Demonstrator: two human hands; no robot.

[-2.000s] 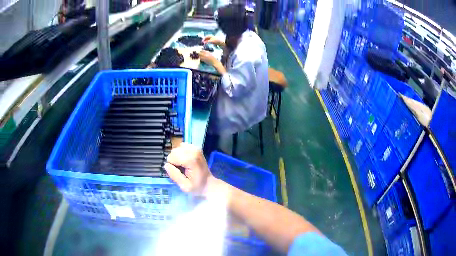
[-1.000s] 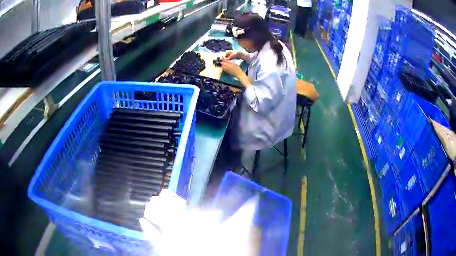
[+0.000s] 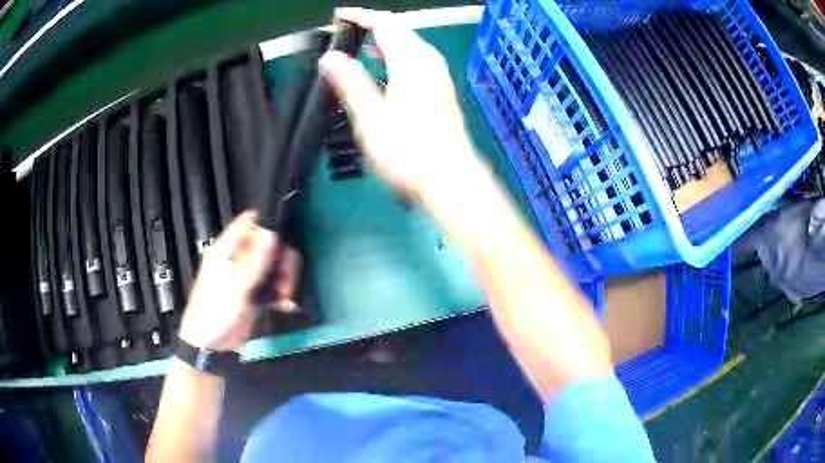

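A long black folding leg unit [image 3: 294, 163] slants over the bench mat, blurred by motion. My left hand [image 3: 226, 285], with a dark wristband, grips its lower part. My right hand [image 3: 398, 99] holds its upper end between thumb and fingers. Small black pieces [image 3: 345, 161] lie on the mat just below my right hand. To the left, a black slotted tray [image 3: 86, 339] holds several black units [image 3: 122, 217] with silver-grey ends toward me. The right side of the tray is partly hidden behind the held unit and my left hand.
A blue basket [image 3: 683, 244] stands on the right with a row of black rods [image 3: 687, 90] inside. Below it is a lower blue crate [image 3: 696, 325] with brown cardboard. The teal mat's front edge [image 3: 389, 330] runs in front of me. A person's grey sleeve [image 3: 801, 249] shows at the far right.
The view has swung from the basket and seated worker to the slotted tray on the left. Both hands now show, holding a black unit; earlier only my right hand was at the basket.
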